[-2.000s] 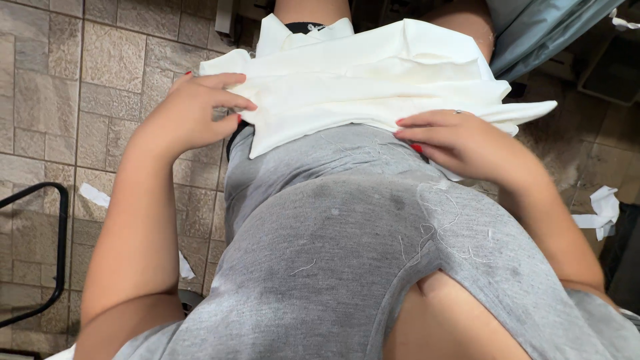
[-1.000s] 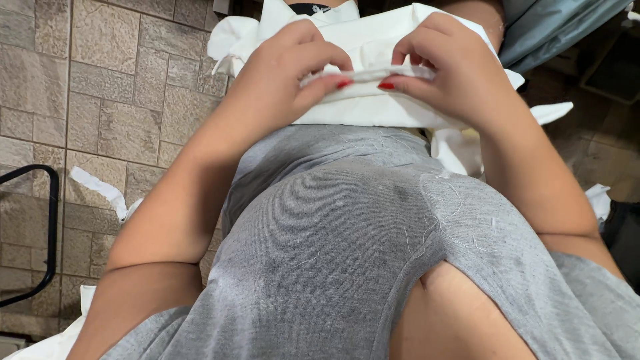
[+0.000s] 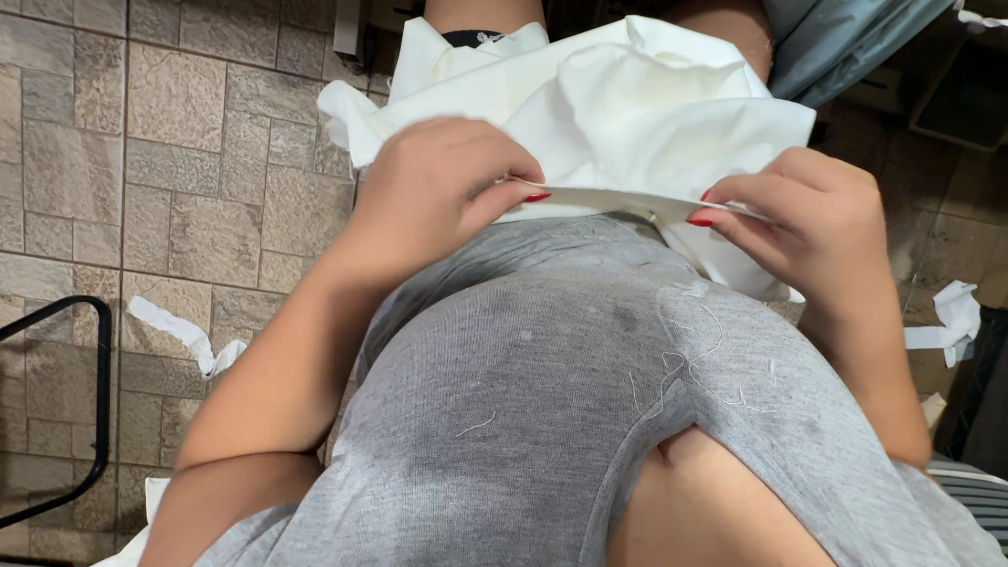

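Note:
White fabric [image 3: 630,110] lies bunched across my lap, over my thighs and against the front of my grey shirt [image 3: 504,378]. Between thumb and fingers, my left hand [image 3: 449,189] pinches the near edge of this fabric. Farther right along the same edge, my right hand [image 3: 811,220] has a matching pinch. The edge runs fairly straight between the two hands, and a part of the cloth hangs down below my right hand. Loose white threads [image 3: 693,370] cling to the shirt.
Stone-patterned floor tiles [image 3: 181,102] spread out at the left, with a white fabric scrap [image 3: 177,327] and a black tubular frame [image 3: 104,394] there. Another white scrap [image 3: 954,319] is at the right. Blue-grey material [image 3: 839,47] hangs at the upper right.
Two seconds ago my hands rested on the spread cloth; one second ago they pinched a fold close together. Now they are farther apart on the edge, and the cloth beyond is more bunched.

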